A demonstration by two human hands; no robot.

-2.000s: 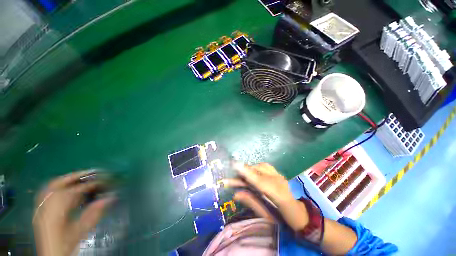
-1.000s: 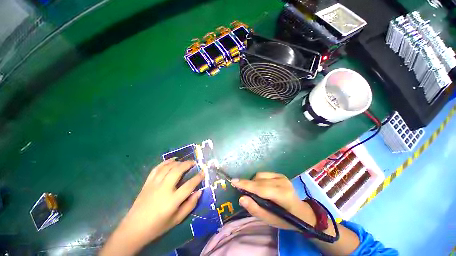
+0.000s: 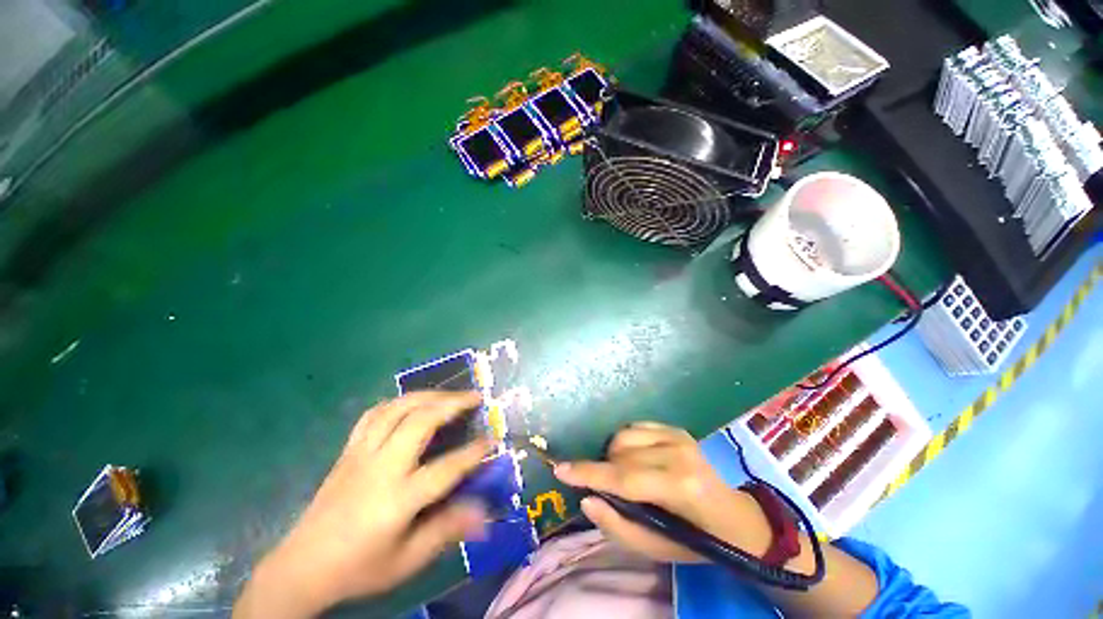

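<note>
The blue board strip lies on the green mat near my lap, orange flex tails on its right side. A black LCD screen covers its far end; another dark screen beside it is mostly hidden under my left hand. My left hand is over the strip, fingers spread and slightly blurred; whether it holds anything is hidden. My right hand holds the black soldering iron, its thin tip near the flex tails at the strip's right edge. A small stack of loose LCD screens lies far left.
Finished panels lie left of the fume fan. The white round cup stands right of the fan, before a black tray with upright white parts. The white grid block and component box are at the right.
Since two seconds ago, my left hand moved right from the mat onto the strip, and the iron now shows in my right hand. Over the last second, my left hand shifted slightly and its fingers spread.
</note>
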